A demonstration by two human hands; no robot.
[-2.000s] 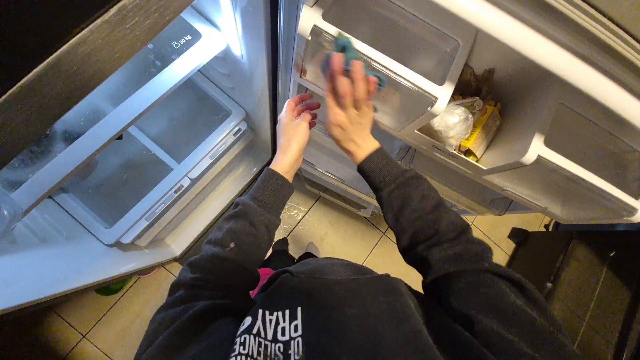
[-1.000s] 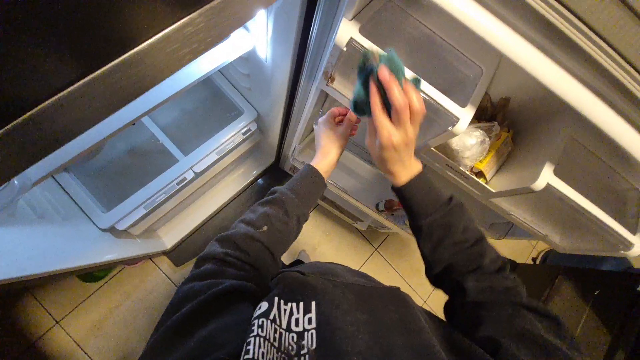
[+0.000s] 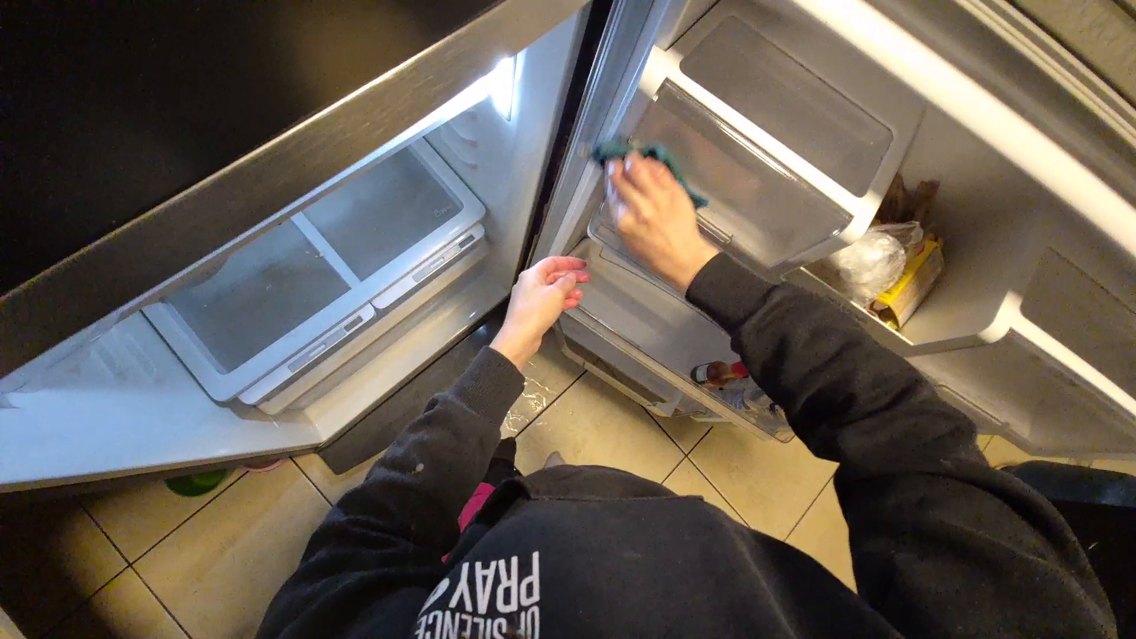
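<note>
My right hand (image 3: 655, 217) presses a dark green cloth (image 3: 674, 169) against the inner edge of the open refrigerator door, beside a clear door bin (image 3: 745, 169). The hand is a little blurred. Below and to its left, my left hand (image 3: 543, 297) is near the door's edge with its fingers loosely curled and nothing seen in them; whether its fingertips touch the door is unclear. A lower door shelf (image 3: 643, 333) lies beneath my hands and holds a bottle with a red cap (image 3: 719, 373).
At left is the lit refrigerator interior with two covered drawers (image 3: 351, 284). Another door bin holds a clear plastic bag (image 3: 874, 262) and a yellow package (image 3: 912, 284). Below are floor tiles (image 3: 595, 435) and a green round object (image 3: 197, 482).
My right hand has moved with the cloth from the upper door bin toward the door's inner edge. The fingers of my left hand are less tightly curled than one second ago.
</note>
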